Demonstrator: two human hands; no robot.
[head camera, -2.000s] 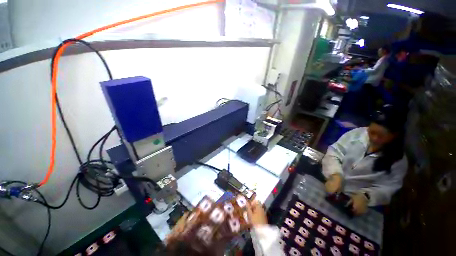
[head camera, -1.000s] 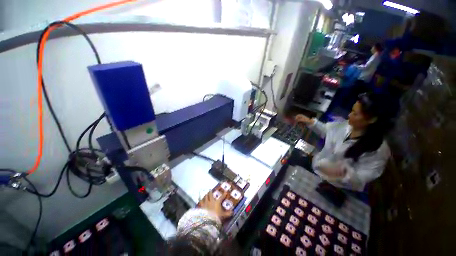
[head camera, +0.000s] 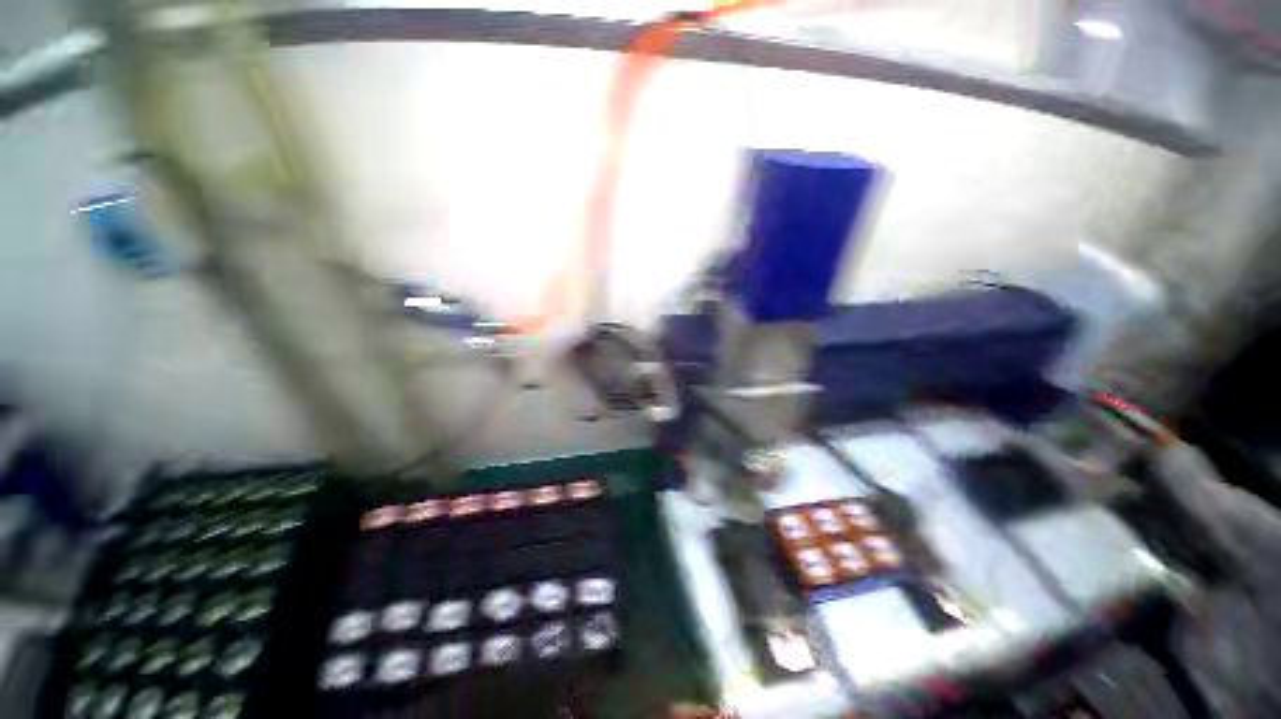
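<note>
The picture is blurred. The orange-brown fixture (head camera: 839, 544) lies on the white machine bed, its pockets filled with small whitish square parts. No hand touches it. A dark station block stands at each side of it. A black parts tray (head camera: 478, 558) at centre left holds one row of pinkish parts at the back and two rows of whitish parts nearer, with bare black between. Neither of my hands can be made out. A small skin-toned blur shows at the bottom edge, too little to tell what it is.
A second black tray (head camera: 183, 604) with greenish parts lies far left. The blue box head (head camera: 808, 232) stands above the bed, before the dark blue beam (head camera: 941, 351). An orange hose (head camera: 611, 183) hangs on the wall. A blurred grey-white sleeve (head camera: 1222, 520) reaches in at the right.
The view has swung left, bringing the left trays into sight and the right-hand tray out of it. The hand that was on the fixture is gone, and the fixture rests on the bed.
</note>
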